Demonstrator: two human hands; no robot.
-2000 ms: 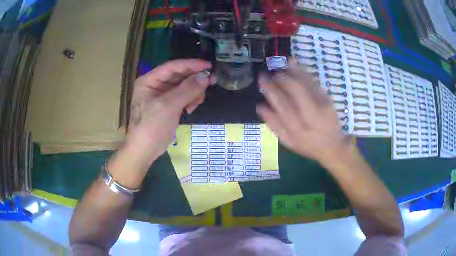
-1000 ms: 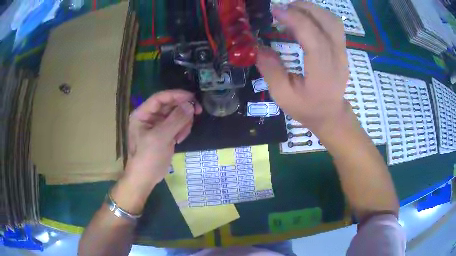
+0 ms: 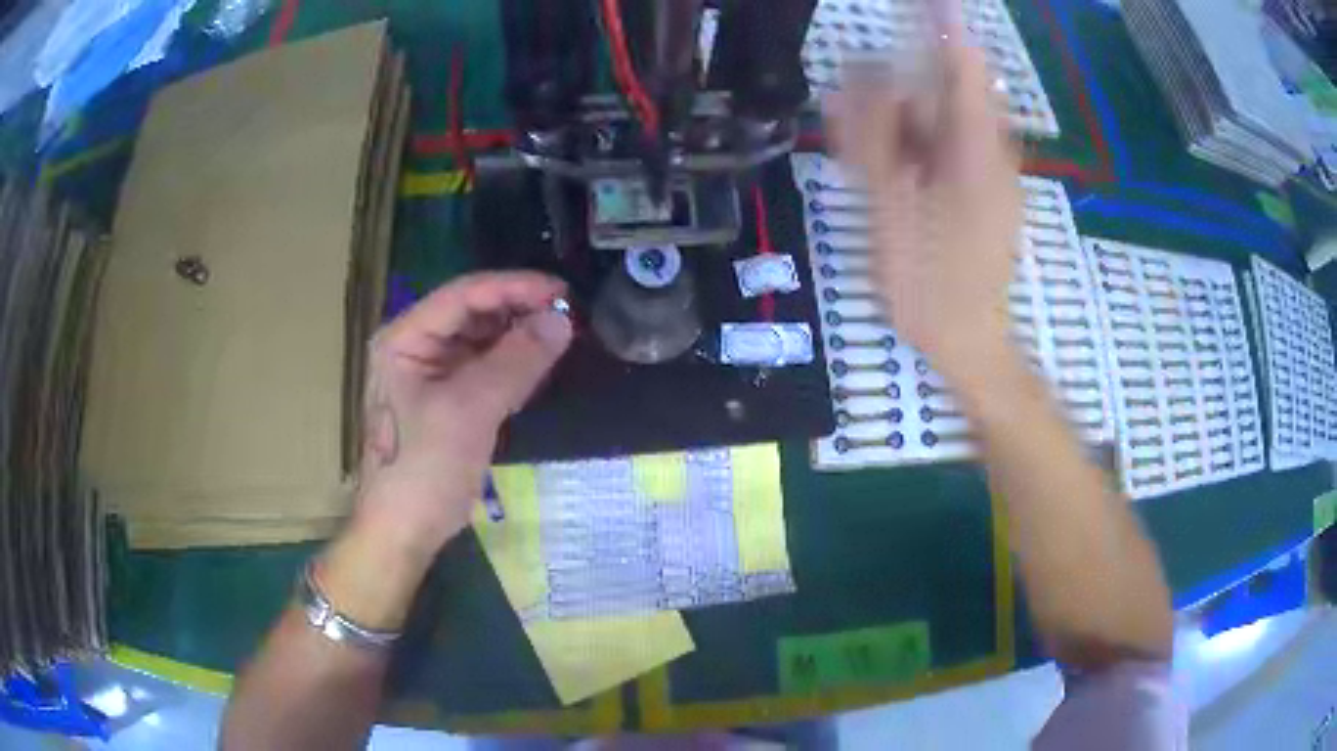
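My left hand is left of the fixture, with thumb and fingertips pinched on a tiny shiny part, mostly hidden by the fingers. My right hand is blurred, raised over the white trays right of the fixture; whether it holds anything cannot be told. The dark metal fixture stands at top centre with its pale socket plate. Below the plate is a grey metallic cylinder with a pale ring and dark centre on top. Neither hand visibly touches the fixture.
Slotted white trays lie at right. Stacked cardboard lies at left, with a small dark part on it. A label sheet on yellow backing lies below the black base. A green sign is at the front edge.
My right hand has moved from beside the cylinder up and right over the trays. The red handle, seen earlier, no longer shows. My left hand keeps its pinch; the view has shifted.
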